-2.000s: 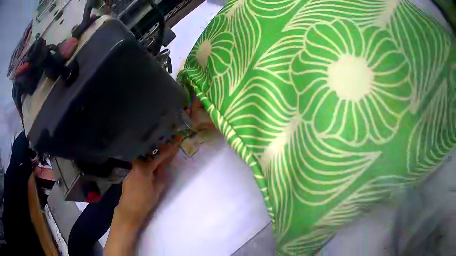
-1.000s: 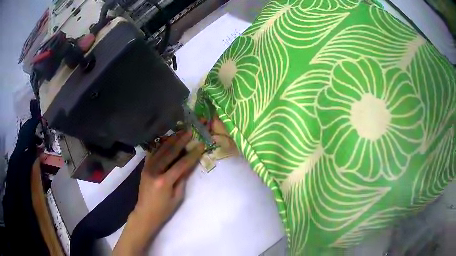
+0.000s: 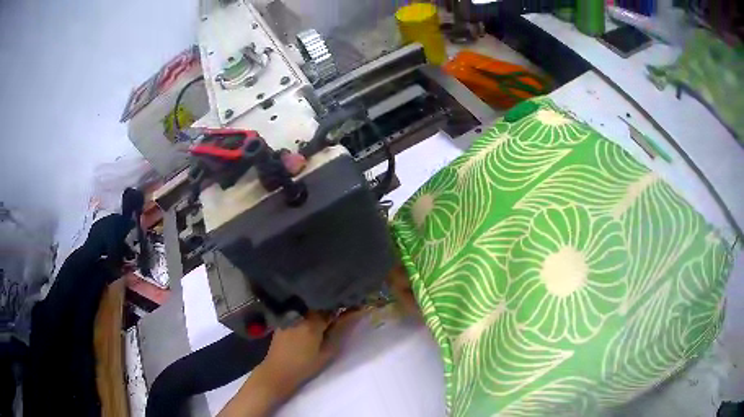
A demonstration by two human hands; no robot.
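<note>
The green floral bag (image 3: pixel 563 277) lies over the right side of the machine bed, its bound edge running down beside the dark machine head (image 3: pixel 314 236). A black strap (image 3: pixel 200 366) curves from the lower left to under the head. My left hand (image 3: pixel 300 350) reaches in from below, its fingers at the clamp area under the head, blurred and partly hidden; what they hold cannot be told. Only a small blurred part of my right hand (image 3: pixel 401 289) shows between the head and the bag edge; the bag hides the rest.
Red-handled snips (image 3: pixel 224 145) rest on top of the head. Behind the bed are an orange item (image 3: pixel 498 77) and a yellow container (image 3: pixel 420 31). Dark straps (image 3: pixel 61 318) hang at the left by a wooden board (image 3: pixel 110 350). Green cloth (image 3: pixel 706 81) lies on the white table at the right.
The view has shifted back and up, showing more of the machine and table behind. My left fingers are now farther under the head and less visible. The bag still lies at the right.
</note>
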